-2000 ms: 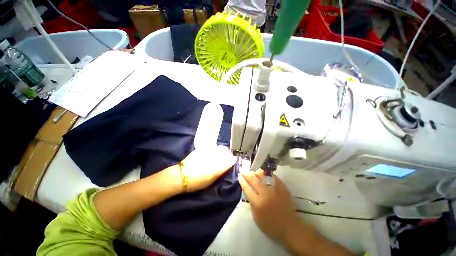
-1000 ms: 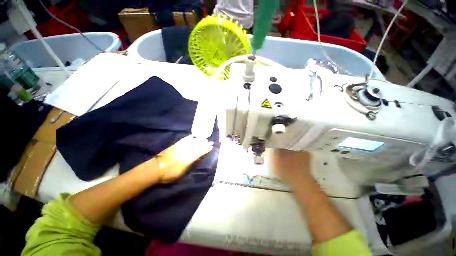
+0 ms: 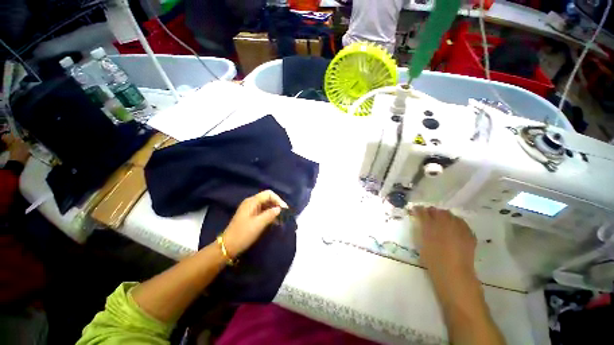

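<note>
A dark navy garment piece (image 3: 222, 162) lies on the white table left of the sewing machine, its lower part reaching over the front edge. My left hand (image 3: 254, 219) is on the cloth near its right side, thumb and fingertips pinched together at the cloth's edge. The white sewing machine head (image 3: 437, 148) stands to the right, with a gap of bare table between it and the cloth. My right hand (image 3: 441, 236) is under the machine head by the needle area, fingers bent; the fingertips are blurred, and whether they hold anything cannot be told.
A yellow-green fan (image 3: 361, 77) stands behind the machine. White paper (image 3: 195, 111), brown cardboard (image 3: 121, 195) and dark cloth (image 3: 74, 128) are at left, with bottles (image 3: 121, 79) behind. Pale blue tubs (image 3: 262, 79) stand behind the table. A person in a light shirt (image 3: 374, 23) is beyond.
The cloth and my left hand have come away from the needle area, to the left. My right hand has left the cloth and stays under the head. The view has shifted left.
</note>
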